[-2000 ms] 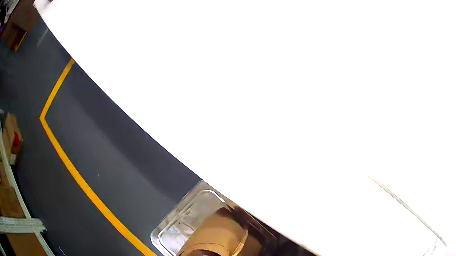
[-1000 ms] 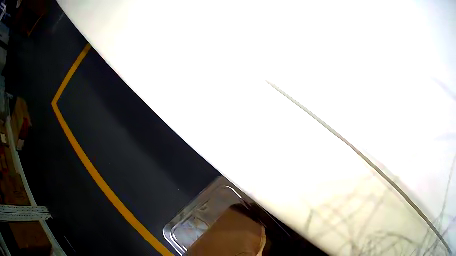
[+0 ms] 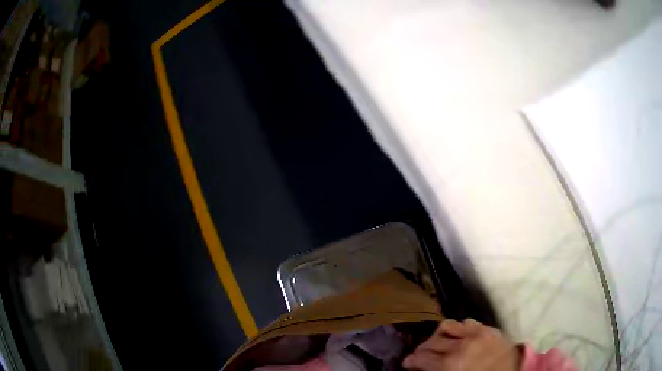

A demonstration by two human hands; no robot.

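The brown handbag (image 3: 377, 301) is at the bottom centre, its curved mouth open towards me and its lower part cut off. Crumpled whitish stuffing paper (image 3: 363, 348) shows inside. My right hand (image 3: 464, 349), bare with a pink sleeve, grips the bag's right rim, its fingertips partly hidden at the opening. A pink patch and a dim skin-toned shape show in the left of the mouth, perhaps my left sleeve and hand; its fingers cannot be made out. A clear plastic tray (image 3: 319, 272) lies just beyond the bag, below the table edge.
The white-covered table (image 3: 464, 167) fills the right side, with a thick white paper stack (image 3: 610, 159) on it. A dark object touches the top edge. The dark floor has a yellow line (image 3: 190, 174). Metal shelves (image 3: 43, 170) with brown cartons (image 3: 36, 210) stand at the left.
The view has turned and the table edge sits further right. The bag now shows its open mouth and the paper inside. My right hand has come into view at its rim.
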